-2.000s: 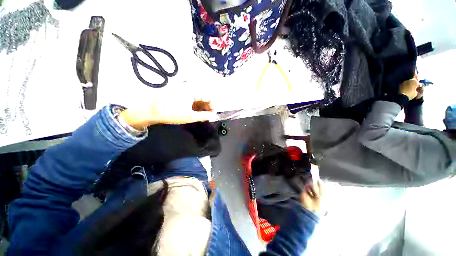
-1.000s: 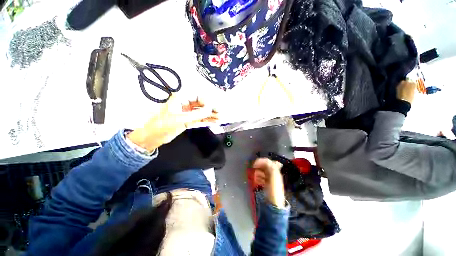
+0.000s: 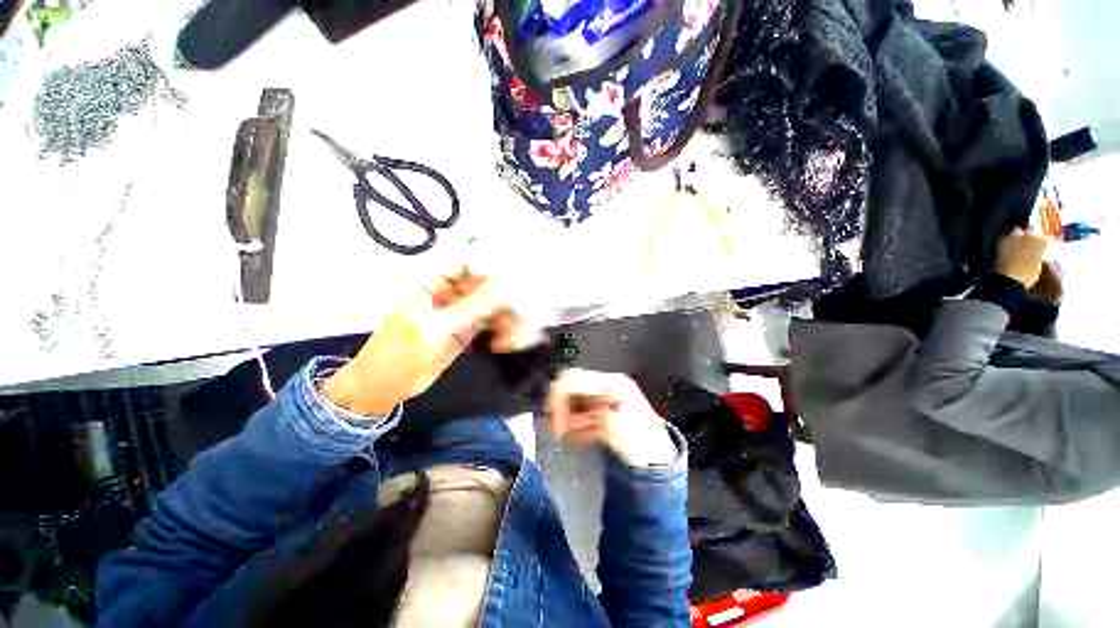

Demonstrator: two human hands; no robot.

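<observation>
My left hand (image 3: 412,350) is over the table's front edge, fingers bent towards the black cloth (image 3: 332,374) on my lap. Its fingertips are blurred beside a dark bit of the cloth. My right hand (image 3: 602,413) is just right of it, fingers curled, beside the same dark cloth end. Whether either hand grips the cloth or a small tool is too blurred to tell. A thin pale strand (image 3: 263,374) hangs over the table edge left of my left hand.
On the white table (image 3: 369,288) lie black-handled scissors (image 3: 405,205), a long brown-and-metal piece (image 3: 258,196), silver-grey chain (image 3: 98,101), yellow-handled pliers (image 3: 690,227), a floral bag (image 3: 571,141) and black garments (image 3: 946,135). Another person's grey sleeve (image 3: 970,368) is right. A red basket (image 3: 737,607) holds black pieces.
My right hand has moved from the basket area up and left, close to my left hand. My left hand's fingers, spread over the table edge before, are now bent at the cloth.
</observation>
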